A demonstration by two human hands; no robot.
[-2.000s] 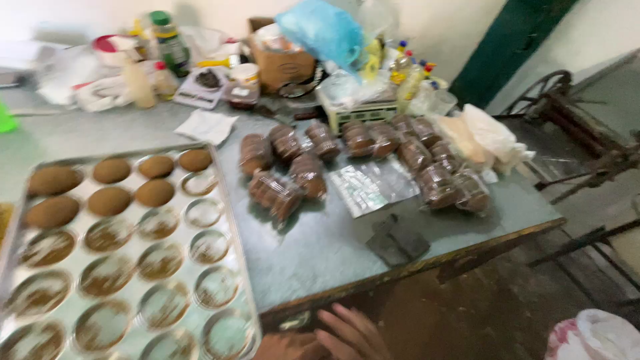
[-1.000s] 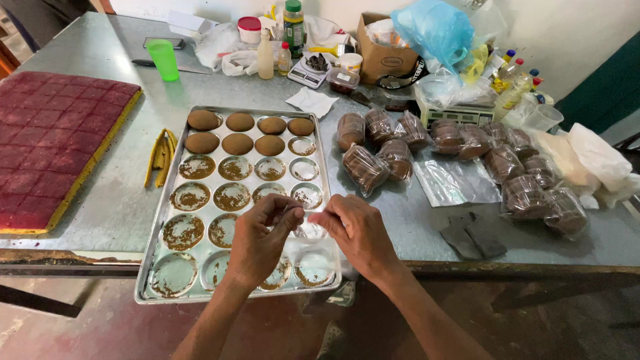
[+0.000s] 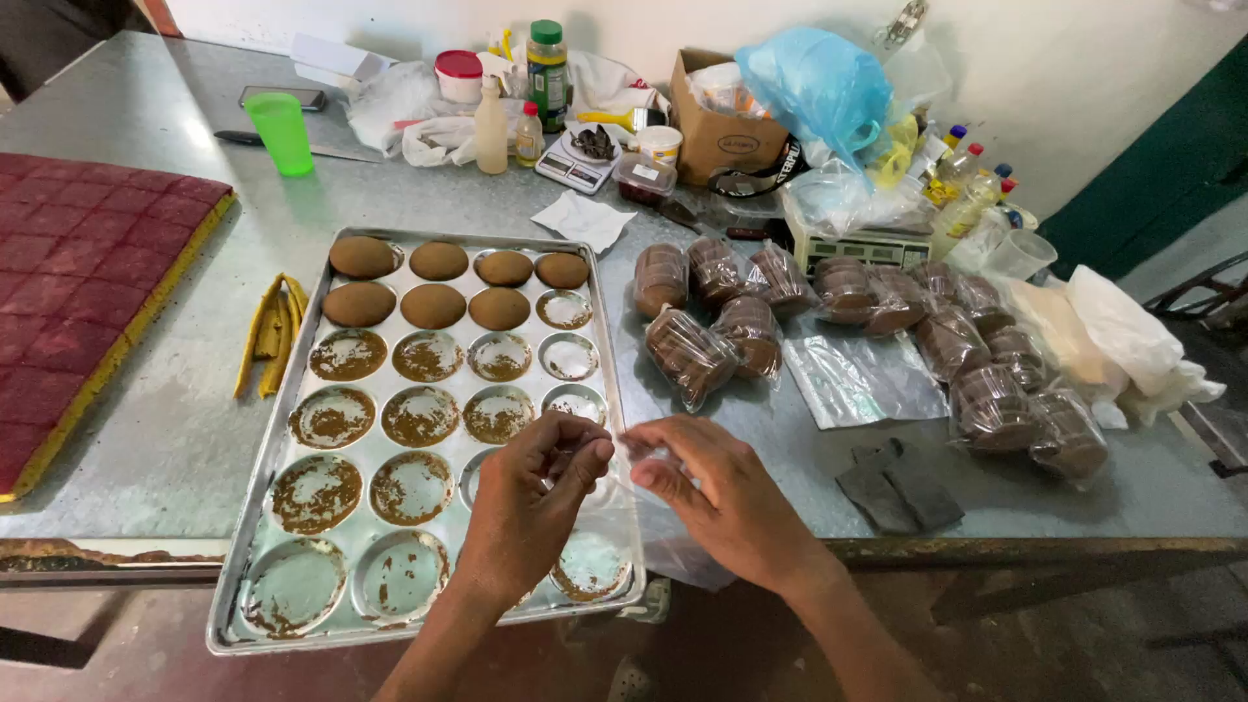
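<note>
My left hand [image 3: 546, 497] pinches the edge of a clear plastic bag [image 3: 668, 536] over the lower right of a metal muffin pan [image 3: 229, 595]. Beside it my right hand [image 3: 717, 487] has its thumb and fingers apart, close to the bag's upper edge; whether it touches the plastic I cannot tell. Several round brown cakes [image 3: 439, 259] sit in the pan's top rows, and the other cups hold brown crumbs. Wrapped stacks of brown cakes [image 3: 692, 356] stand to the right, around a flat pile of clear bags [image 3: 863, 380].
At the left lies a red-topped sheet cake [image 3: 88, 253], with yellow trimmings [image 3: 271, 336] near the pan. A green cup [image 3: 281, 135], a knife [image 3: 292, 146], a small scale [image 3: 577, 161], a cardboard box [image 3: 721, 127] and bottles [image 3: 955, 210] line the back. Dark cloth [image 3: 899, 487] lies near the front edge.
My hands, low in view two seconds ago, came up over the pan. One second ago both pinched near each other; now the right fingers are apart and the clear bag hangs between the hands.
</note>
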